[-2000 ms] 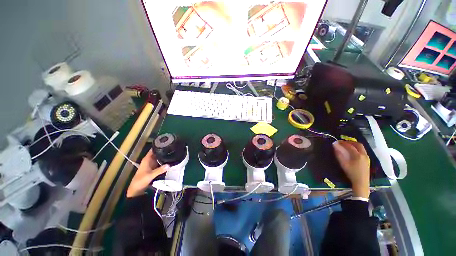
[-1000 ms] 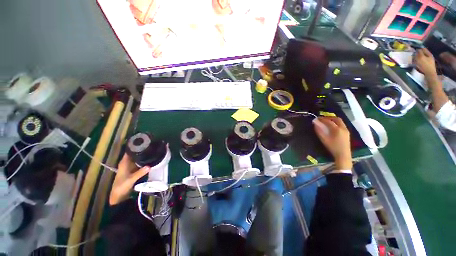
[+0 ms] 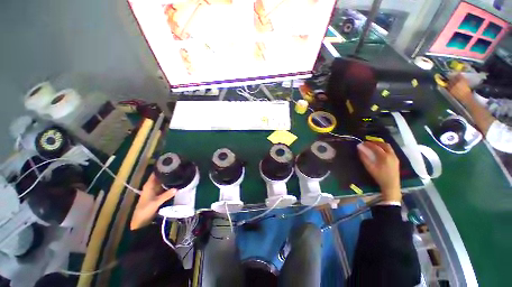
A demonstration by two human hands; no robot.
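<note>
Several PTZ security cameras stand in a row along the bench edge, black ball heads on white arms, grey lens faces turned up. My left hand (image 3: 150,202) is around the leftmost camera (image 3: 178,171), fingers behind its head and arm. The other cameras (image 3: 227,168), (image 3: 277,163), (image 3: 315,162) stand untouched. My right hand (image 3: 383,168) rests over the computer mouse (image 3: 368,153) on the black mouse pad (image 3: 351,166) and mostly covers it. The monitor (image 3: 238,42) shows a bright split picture.
A keyboard (image 3: 230,115), yellow sticky note (image 3: 282,137) and yellow tape roll (image 3: 321,121) lie behind the cameras. A black machine (image 3: 387,84) and white strip (image 3: 414,147) are right. Waiting cameras (image 3: 53,193) pile left. Another person's arm (image 3: 469,101) reaches in at right.
The head view has swung right, then slightly back. The other person's arm has come into view and reached toward the yellow tape. My hands keep their places on the camera and mouse.
</note>
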